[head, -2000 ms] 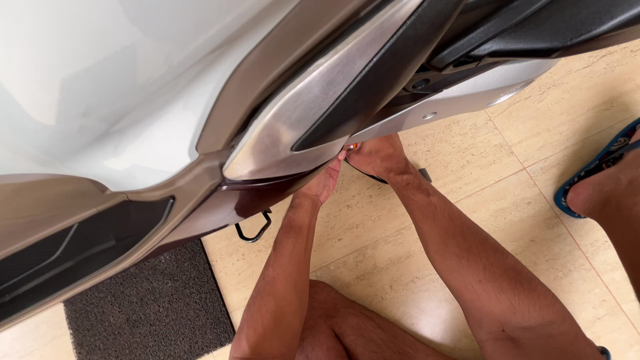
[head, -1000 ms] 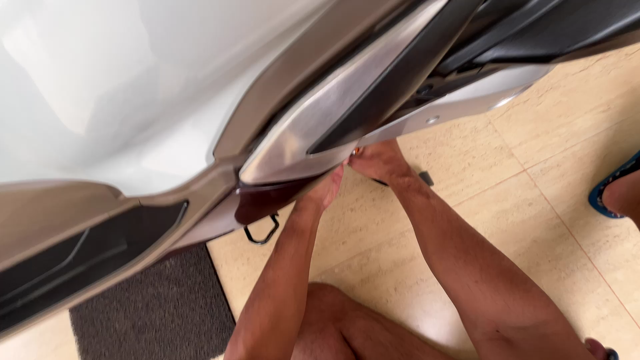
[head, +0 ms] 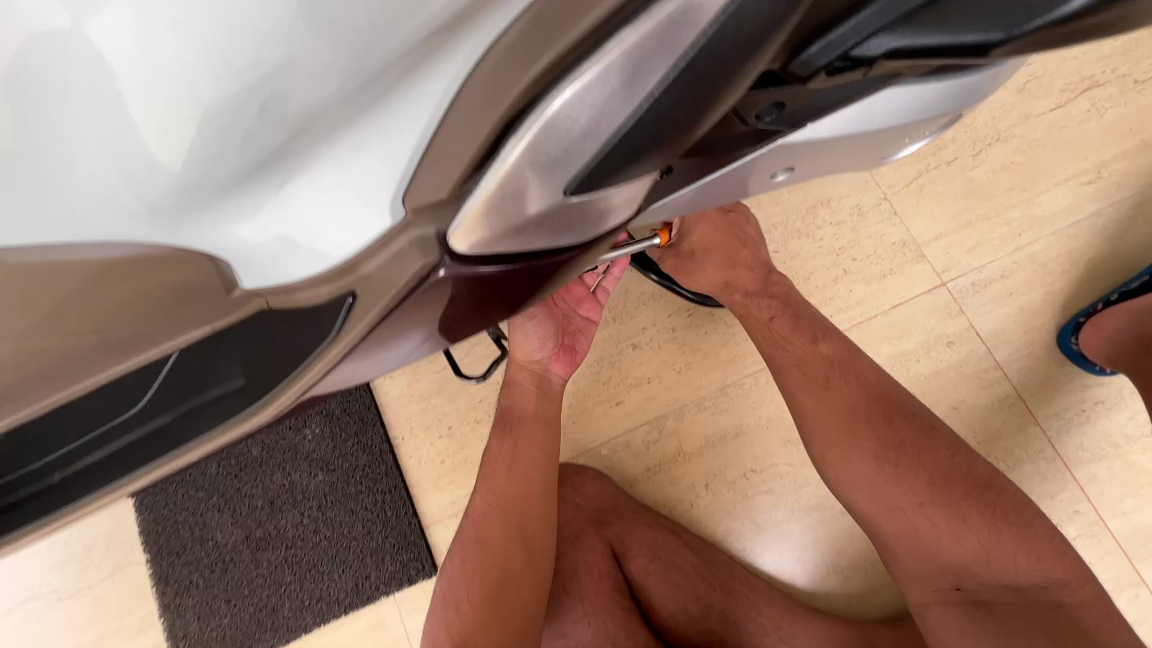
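Note:
A scooter's side fairing (head: 531,198) with silver, brown and black panels fills the upper part of the head view. Under its lower edge, my right hand (head: 720,252) is closed on a screwdriver (head: 641,245) with a metal shaft and an orange part by the handle. The shaft points left and its tip is hidden behind my left fingers and the dark red lower panel (head: 504,297). My left hand (head: 562,328) is palm up beneath that panel, its fingers near the shaft; what they grip, if anything, is not visible. A black curved bar (head: 675,286) passes below my right hand.
A dark bristly mat (head: 288,531) lies on beige floor tiles (head: 900,360) at the lower left. A black metal loop (head: 477,364) sticks out under the fairing, left of my left hand. Another person's foot in a blue sandal (head: 1084,337) is at the right edge.
The screwdriver's shaft now shows between my hands, where earlier only a small orange spot was visible. My left palm has turned more upward and its fingers are more spread.

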